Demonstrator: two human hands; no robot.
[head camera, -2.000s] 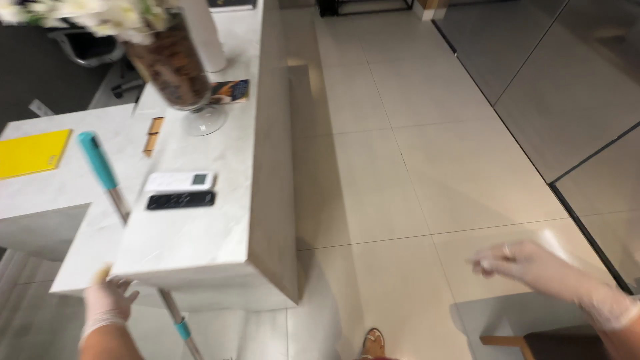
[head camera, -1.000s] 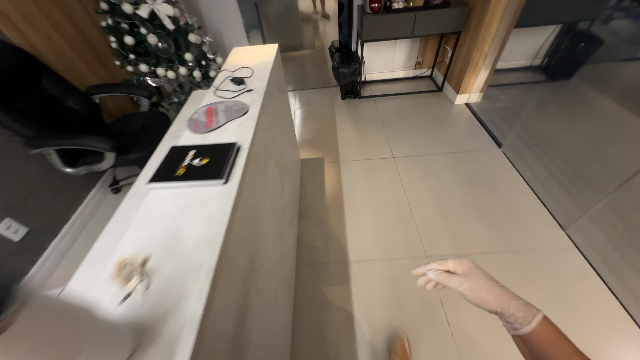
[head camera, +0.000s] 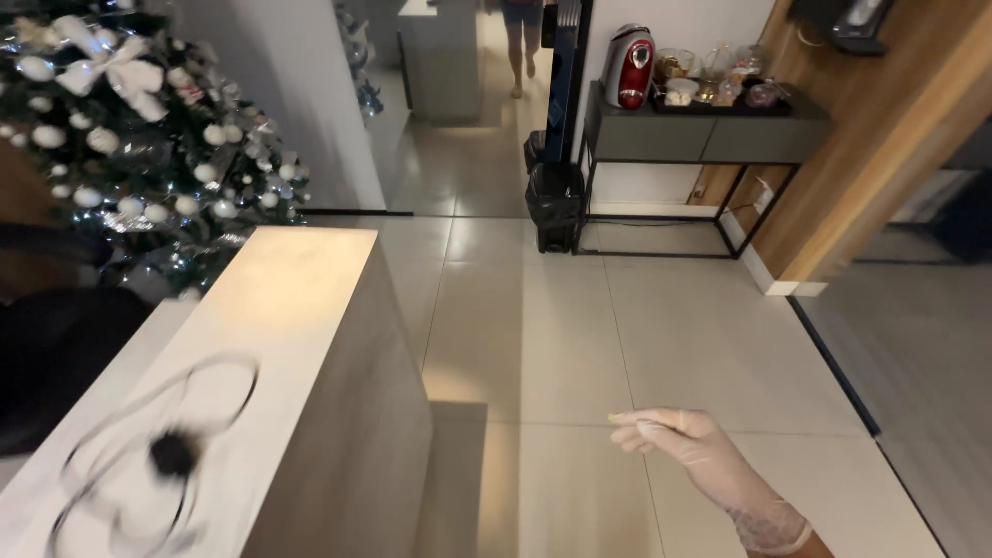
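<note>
My right hand (head camera: 690, 449), in a thin see-through glove, hangs over the tiled floor at the lower right. Its fingers are bent loosely together, and whether anything is between them is hard to tell. My left hand is out of view. To the left runs a white counter (head camera: 310, 279), with a blurred black cable and its dark plug or adapter (head camera: 174, 453) lying on top. My right hand is apart from the counter and touches nothing that I can see.
A decorated Christmas tree (head camera: 147, 139) stands behind the counter, a black chair (head camera: 62, 364) at its left. Ahead are a black trash bin (head camera: 555, 203) and a grey console table (head camera: 659, 139) bearing a red coffee machine (head camera: 629, 68). A glass panel (head camera: 442, 155) shows a person's legs. Tiled floor (head camera: 542, 333) runs between.
The view has moved forward along the counter. My left hand, beside the counter's near end two seconds ago, is out of view. The tree and console table now appear nearer.
</note>
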